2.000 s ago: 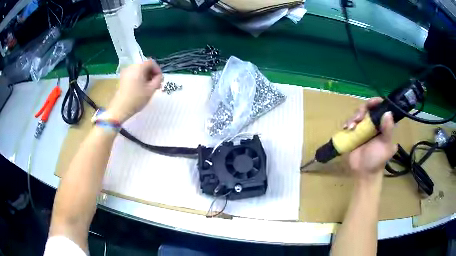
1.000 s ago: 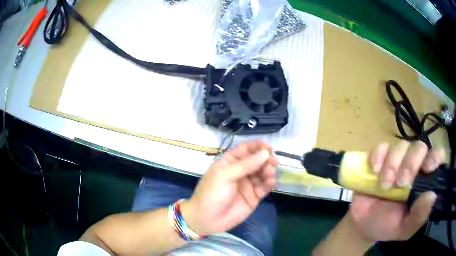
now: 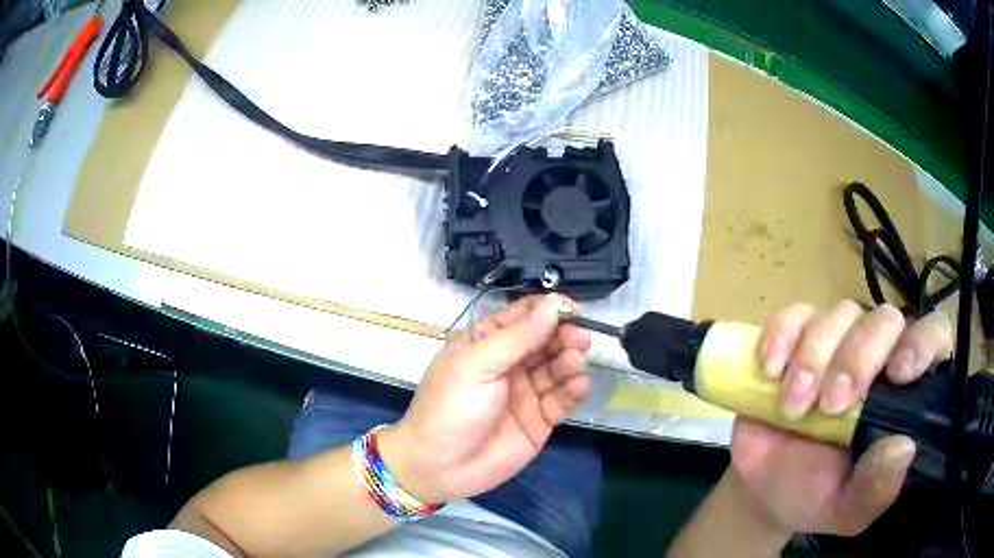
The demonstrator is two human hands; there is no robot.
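Observation:
A black fan unit (image 3: 537, 218) lies on the white foam sheet (image 3: 305, 234), its round fan facing up, thin wires at its near and far edges. My right hand (image 3: 834, 420) is closed around the electric screwdriver (image 3: 752, 376), held nearly level with its bit pointing left. My left hand (image 3: 491, 387) is just below the unit's near edge. Its thumb and forefinger pinch a tiny metallic piece, which looks like a screw (image 3: 564, 313), at the tip of the bit. The black unit cable (image 3: 283, 129) runs from the unit to the upper left.
A clear bag of screws (image 3: 545, 71) lies behind the unit. A few loose screws (image 3: 382, 3) show at the top edge. The orange-red air blow gun (image 3: 71, 57) is at far left. A coiled black cable (image 3: 888, 245) lies on the right cardboard sheet (image 3: 812, 185).
The view has tilted down. My left hand has come from beside the loose screws to the bench's front edge. My right hand has brought the screwdriver left, its bit now at my left fingertips.

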